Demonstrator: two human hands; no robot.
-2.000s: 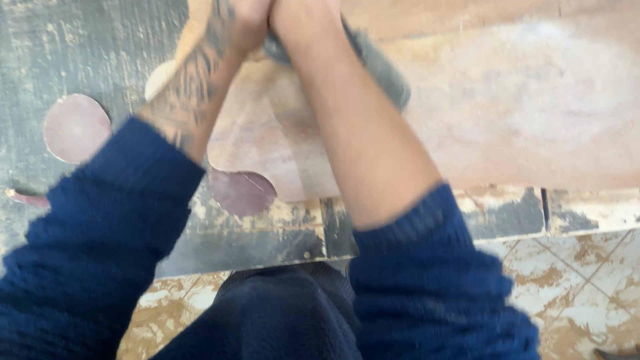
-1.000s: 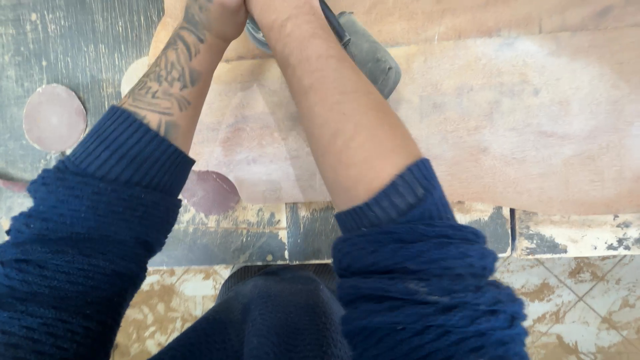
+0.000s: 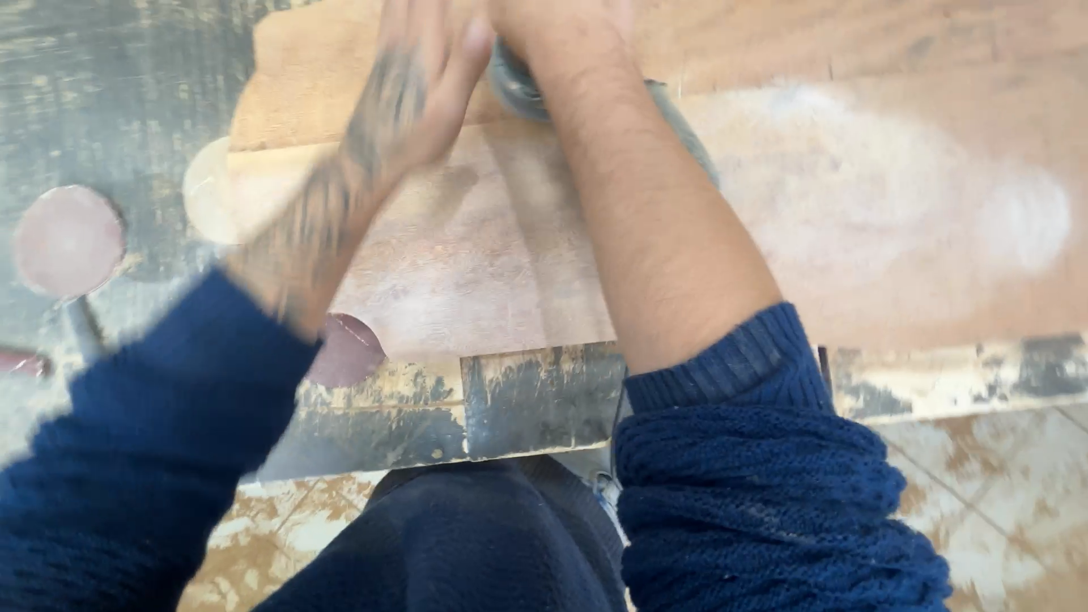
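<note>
A pale wooden panel point(image 3: 476, 272) with a curved left edge lies on the worn dark worktable point(image 3: 544, 399). At the top edge my right hand point(image 3: 561, 25) is over a power sander point(image 3: 517, 85), of which only the round base and a grey dust bag point(image 3: 688, 136) show; its fingers are cut off by the frame. My left hand point(image 3: 429, 76), blurred, is just left of the sander, with its thumb beside my right hand. Whether it touches the tool cannot be told. White dust lies on the panel's right part.
Round sanding discs lie about: a pinkish one point(image 3: 70, 242) at the left, a pale one point(image 3: 208, 191) at the panel's left edge, a dark reddish one point(image 3: 347, 350) by the front edge. A reddish piece point(image 3: 24, 363) lies far left. Tiled floor point(image 3: 977, 484) shows below.
My left hand, close against my right at the top edge before, now shows more fully with its thumb apart. More of the panel's left end is uncovered.
</note>
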